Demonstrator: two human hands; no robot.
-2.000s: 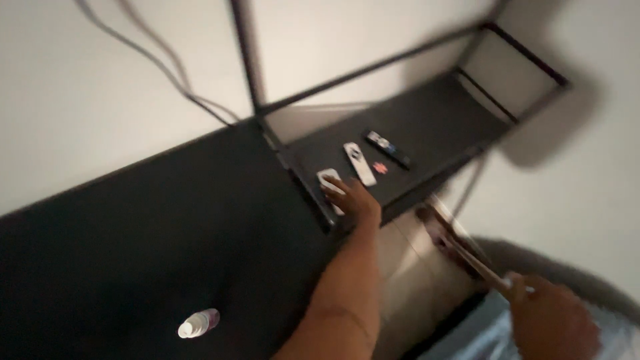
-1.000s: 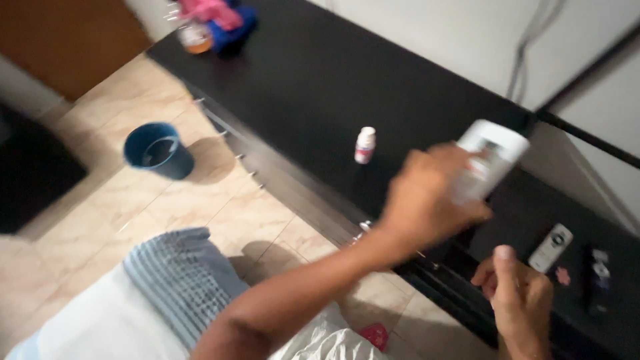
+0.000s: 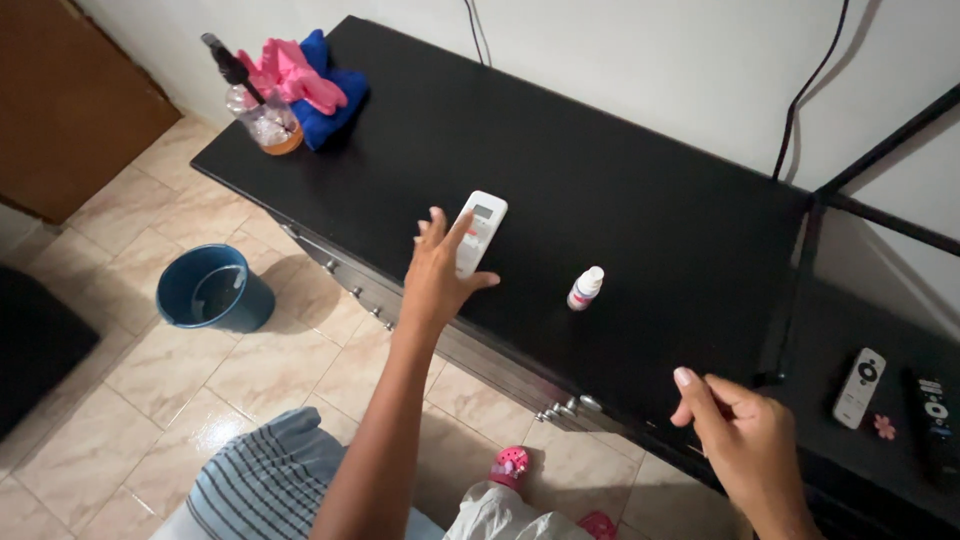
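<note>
A white remote control with a small display [image 3: 484,217] lies on the black dresser top [image 3: 637,195]. My left hand [image 3: 439,270] is over its lower left part with fingers spread; whether the fingertips touch it is hard to tell. To the right, a small white-capped bottle [image 3: 586,289] stands on the top. My right hand [image 3: 739,427] is above the front edge at the right, fingers loosely curled, with no object visible in it. Beyond it, on the dark shelf, lie a slim white remote [image 3: 859,388], a pink flower-shaped piece [image 3: 884,427] and a black remote [image 3: 934,420].
A spray bottle with orange liquid [image 3: 266,124] stands by pink rubber gloves [image 3: 296,75] and a blue cloth [image 3: 334,109] at the far left corner. A blue bucket [image 3: 215,289] is on the tiled floor. Drawer knobs [image 3: 356,292] project from the front. A black metal frame [image 3: 892,221] borders the shelf.
The left hand held the white remote in the air a second ago; now the remote lies on the dresser farther left, past the small bottle. Two seconds ago the left hand was on it at the shelf.
</note>
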